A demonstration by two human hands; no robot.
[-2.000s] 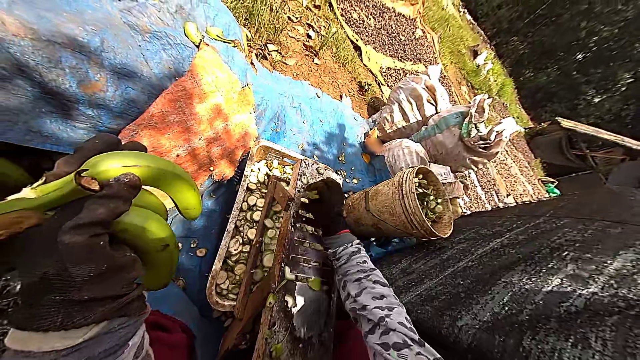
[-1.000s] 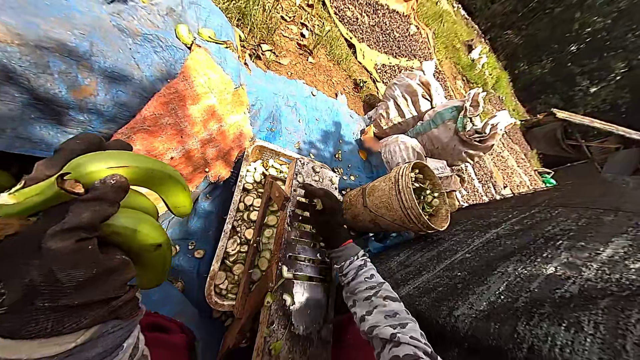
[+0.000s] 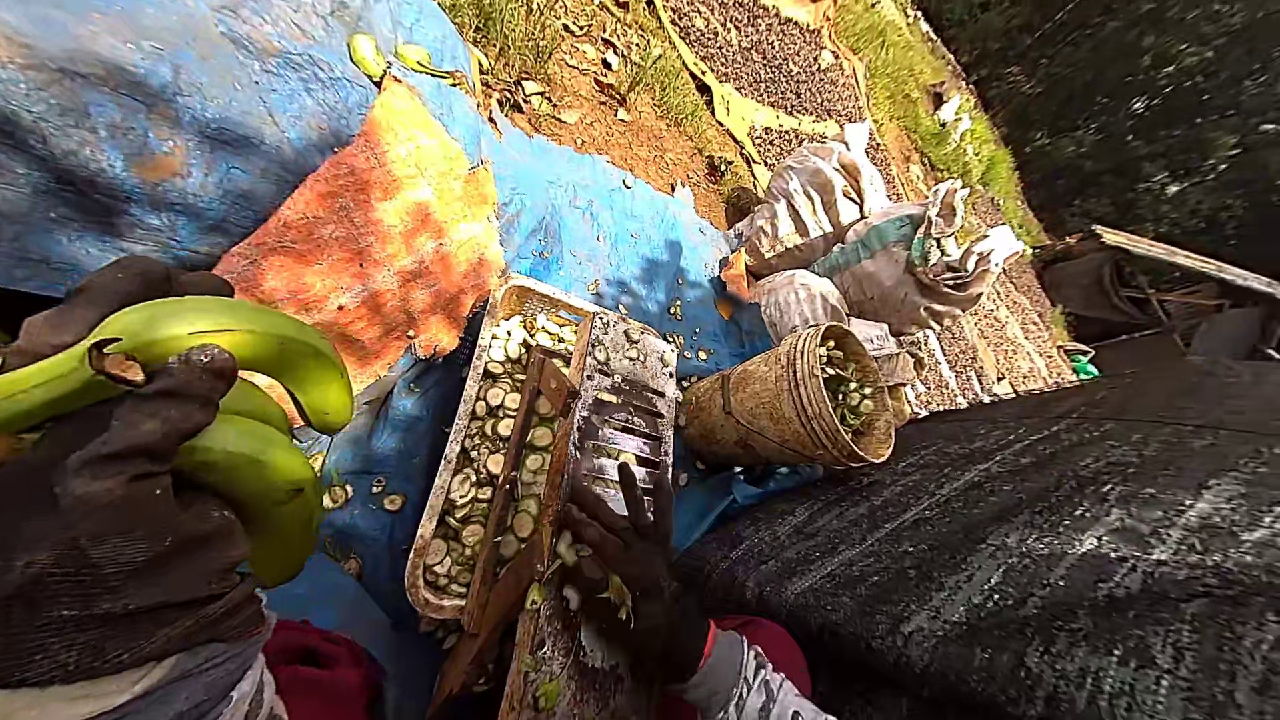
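Observation:
My left hand (image 3: pixel 140 470), in a dark worn glove, grips several green plantains or bananas (image 3: pixel 240 355) at the left edge. Close to my body, my right hand (image 3: pixel 630 570), gloved too, lies with fingers spread on the lower part of a slotted slicing board (image 3: pixel 625 430). Small green and pale scraps sit by its fingers. The board has metal crosspieces and rests with its wooden frame (image 3: pixel 525 450) over a shallow rectangular tray (image 3: pixel 432 520). Round pale slices (image 3: pixel 495 395) fill much of the tray.
Right of the board leans a dirty bucket (image 3: pixel 750 405) holding scraps. Woven sacks (image 3: pixel 890 255) stand behind it. Blue tarp (image 3: pixel 600 215) and an orange sheet (image 3: pixel 370 220) cover the ground, with stray slices. Two green fruits (image 3: pixel 368 57) lie far left. Dark netting (image 3: pixel 1000 540) spreads at right.
My right hand has moved down the board, toward my body, and its fingers have spread; more slots show above it. My left hand still holds the green fruit.

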